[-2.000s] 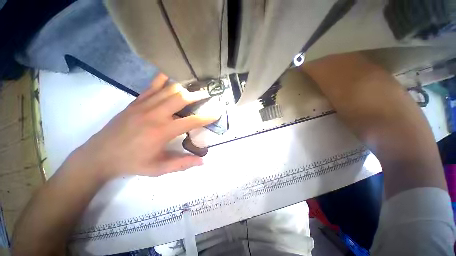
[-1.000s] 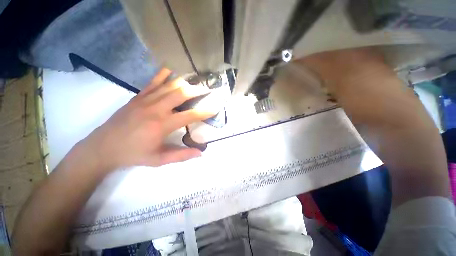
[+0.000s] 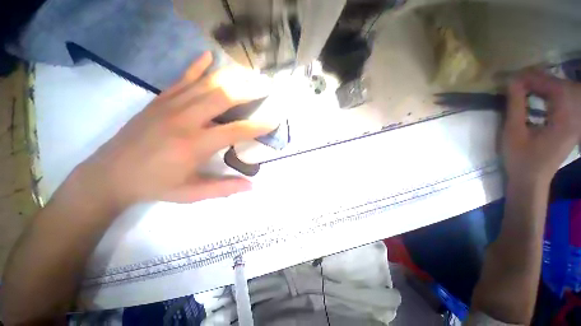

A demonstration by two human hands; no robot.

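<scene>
Dark cloth with grey-blue interfacing (image 3: 121,38) lies at the upper left, its black edge running under my left hand. My left hand (image 3: 172,140) is spread flat on the work beside the brightly lit needle area, fingers apart, pressing the cloth. A small dark curved tab (image 3: 242,163) lies between my thumb and index finger. My right hand (image 3: 535,121) is closed around the handles of black fabric shears (image 3: 471,100) at the right of the machine bed, blades pointing left. The needle itself is lost in glare.
The sewing machine head (image 3: 395,32) fills the top, blurred. A yellowish cone shape (image 3: 455,57) stands behind the shears. A printed ruler scale (image 3: 331,219) runs along the white tabletop (image 3: 382,165). Worn wood (image 3: 14,140) is at the left. Blue and pink items are at the lower right.
My right hand has come out from behind the machine head to the right and taken hold of the shears. My left hand stays on the cloth. The view has shifted slightly.
</scene>
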